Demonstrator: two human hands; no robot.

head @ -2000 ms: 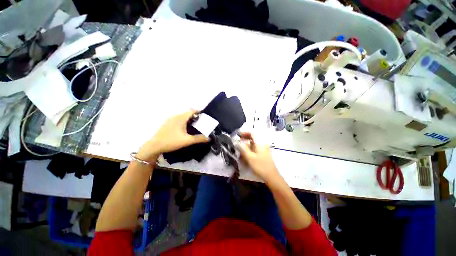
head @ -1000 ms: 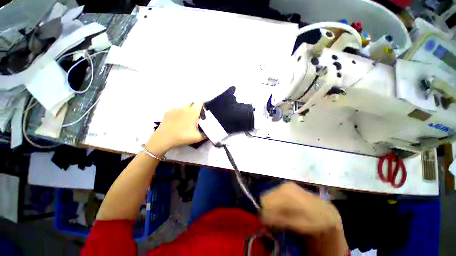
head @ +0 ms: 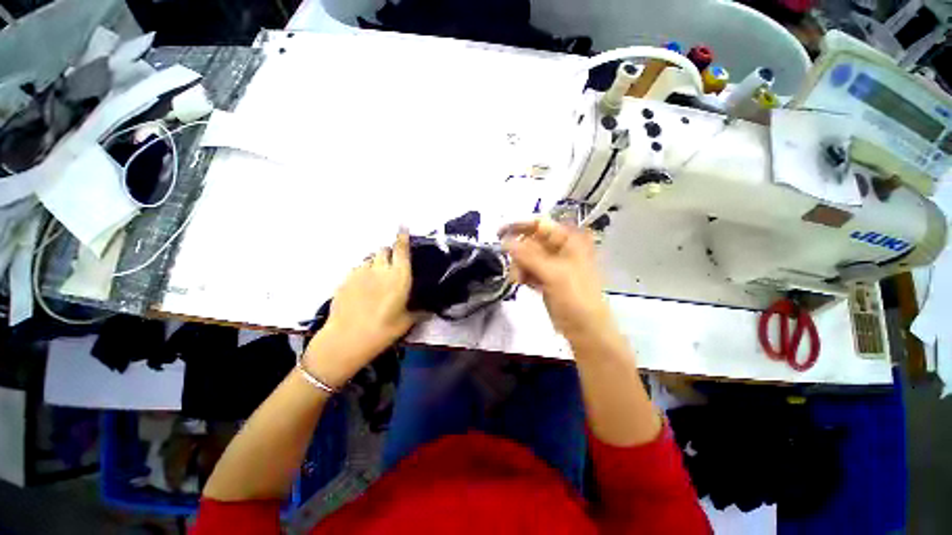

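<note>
A bundle of black fabric [head: 449,277] with thin pale lines over it lies near the table's front edge, left of the needle area. My left hand [head: 365,308] grips its left end from above. My right hand [head: 553,261] is at the bundle's right end, in front of the needle area. Its fingertips are blurred and close to the fabric edge; whether they pinch it is unclear. The cream-white sewing machine [head: 720,199] stands at the right. My right hand partly hides its needle end.
Red-handled scissors [head: 789,334] lie at the right front of the white table [head: 344,136]. White and grey scraps [head: 89,199] lie at the left. Thread cones [head: 750,89] stand behind the machine. Blue crates [head: 157,496] and dark pieces [head: 767,449] are below the table.
My right hand went down to my lap drawing out a narrow strip, and is now back at the fabric. The strip and white label no longer show. The fabric looks more bunched up.
</note>
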